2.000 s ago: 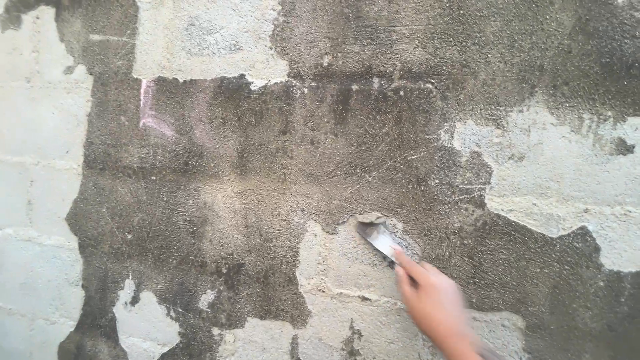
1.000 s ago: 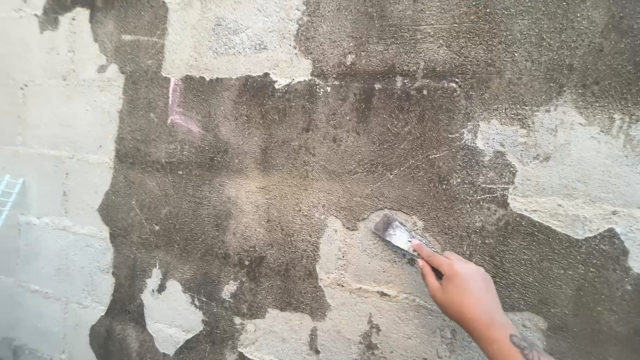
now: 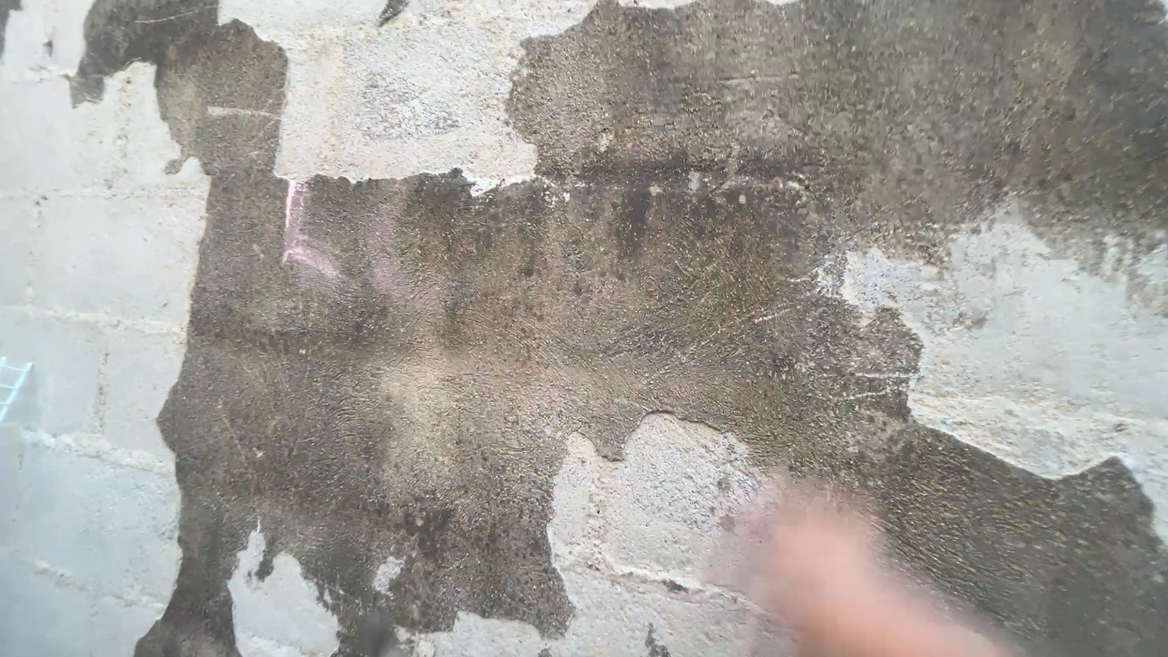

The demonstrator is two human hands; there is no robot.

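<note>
My right hand [image 3: 821, 547] is a motion-blurred shape at the lower right, in front of a block wall. Whether it holds the scraper seen in the earlier frames cannot be made out, as the blade is not discernible. Dark, rough, weathered plaster [image 3: 511, 310] covers much of the wall. Just up and left of the hand, a rounded patch of bare pale block [image 3: 666, 465] shows, bordered by a ragged plaster edge. My left hand is out of view.
Bare concrete blocks [image 3: 91, 246] with mortar joints run down the left side. A pink mark [image 3: 297, 237] crosses the plaster. Part of a light wire rack or grid [image 3: 11, 383] shows at the left edge. More exposed block [image 3: 1031, 338] lies at the right.
Earlier my right hand held a scraper with its blade at the plaster edge of the pale patch; now the hand is blurred and the blade no longer shows at that edge.
</note>
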